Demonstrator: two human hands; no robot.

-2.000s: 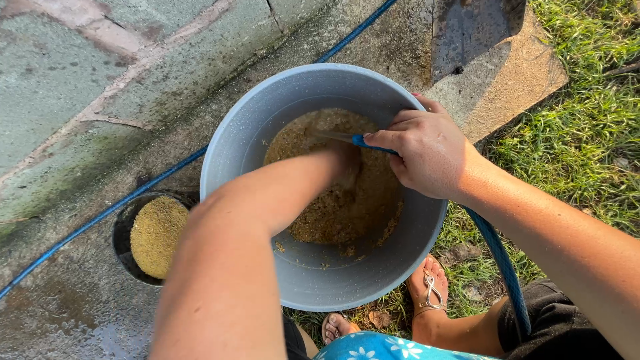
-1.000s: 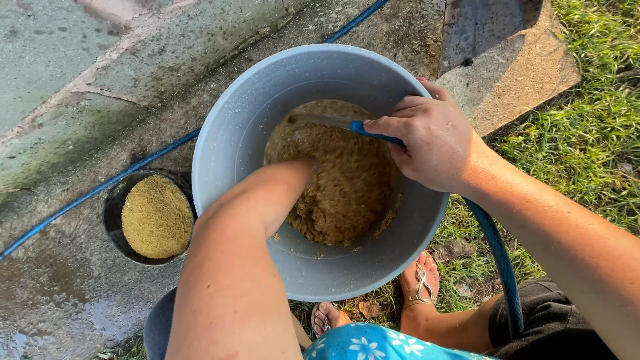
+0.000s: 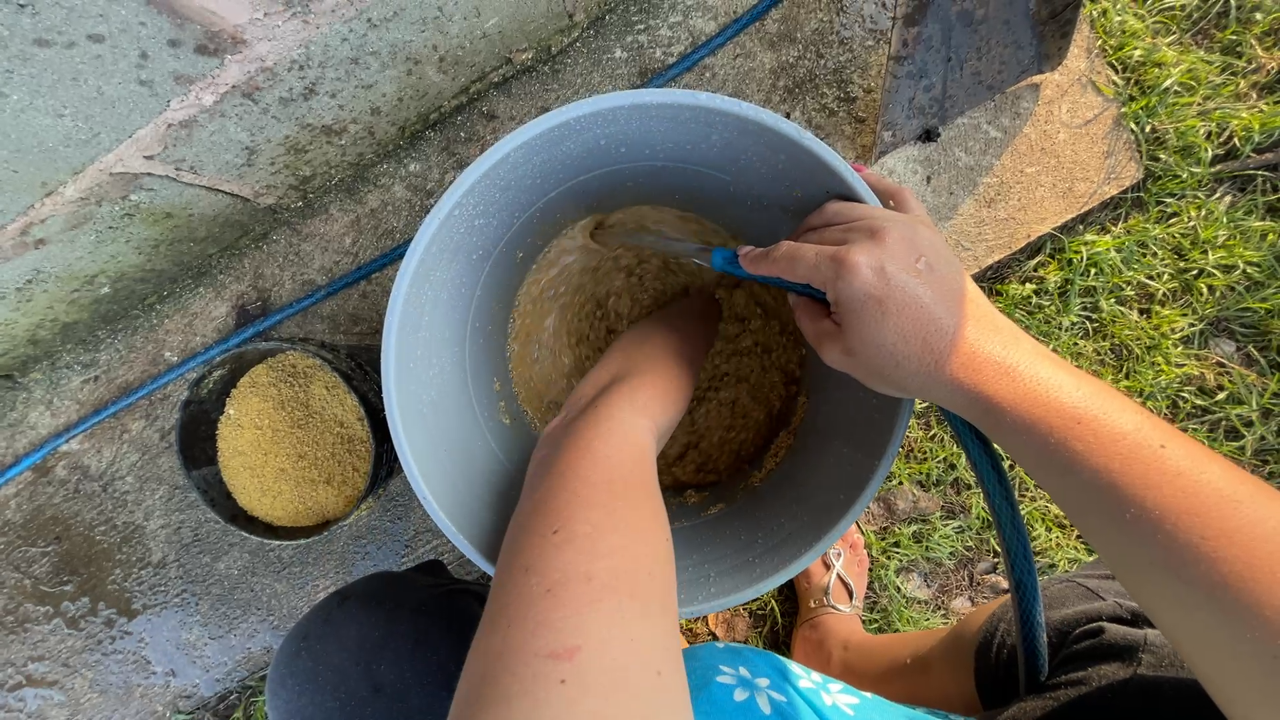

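Observation:
A deep grey plastic bucket [image 3: 450, 330] holds a wet, brownish grain-like mash [image 3: 740, 400] under cloudy water. My left hand [image 3: 665, 335] is sunk in the mash up to about the wrist, so its fingers are hidden. At the bucket's right rim, my right hand [image 3: 880, 285] grips the end of a blue garden hose [image 3: 765, 272], thumb or finger along it, and water runs from it leftward into the bucket. To the left of the bucket stands a smaller black bucket [image 3: 205, 450] filled with dry yellow meal [image 3: 293, 438].
Blue hose [image 3: 200, 355] crosses the wet concrete [image 3: 90, 560] behind the buckets. A stone-paved ledge [image 3: 250, 130] rises at upper left. A flat slab [image 3: 1050, 150] and grass [image 3: 1180, 300] lie to the right. My sandaled foot [image 3: 835, 590] is close below the bucket.
My left hand has moved about within the mash, going rightward since the previous second. The right hand keeps the hose at the rim. More of the mash shows than two seconds ago.

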